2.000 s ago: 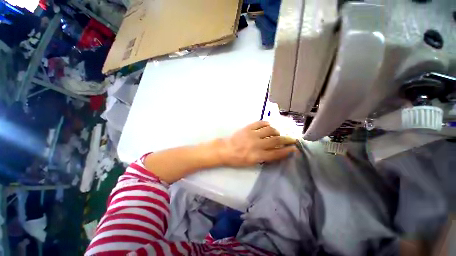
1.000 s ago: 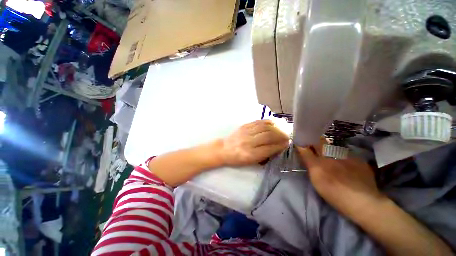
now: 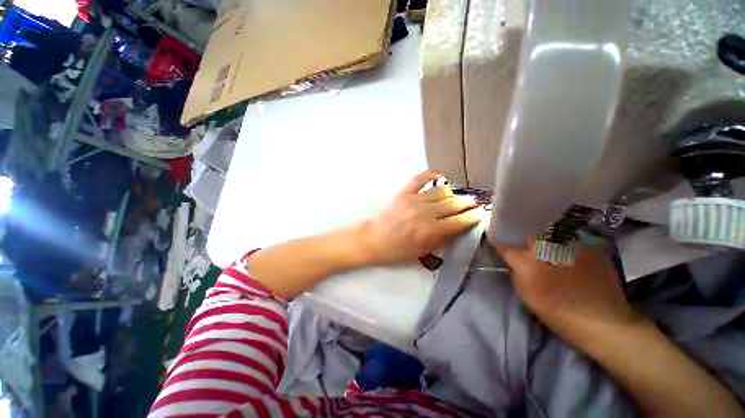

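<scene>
The grey garment [image 3: 490, 335] lies bunched below the sewing machine head [image 3: 564, 106] and hangs over the front table edge. A flat grey band [image 3: 449, 273] runs up to the needle area. My left hand [image 3: 421, 219] lies on the white bed with its fingertips on the upper end of the band, left of the needle area. My right hand [image 3: 564, 282] rests on the cloth right of the needle area, its fingertips partly hidden behind the head. The presser foot and needle are hidden by the head and fingers.
A brown cardboard sheet [image 3: 294, 49] lies at the back of the white table [image 3: 327, 155]. A white ribbed dial [image 3: 707, 221] is at the right, and a smaller ribbed knob [image 3: 555, 251] sits near my right hand. Racks and cloth scraps stand over a green floor at the left.
My right hand has come in under the head onto the cloth. My left hand has shifted slightly upward with the band, which now shows more clearly below it. The camera view has shifted.
</scene>
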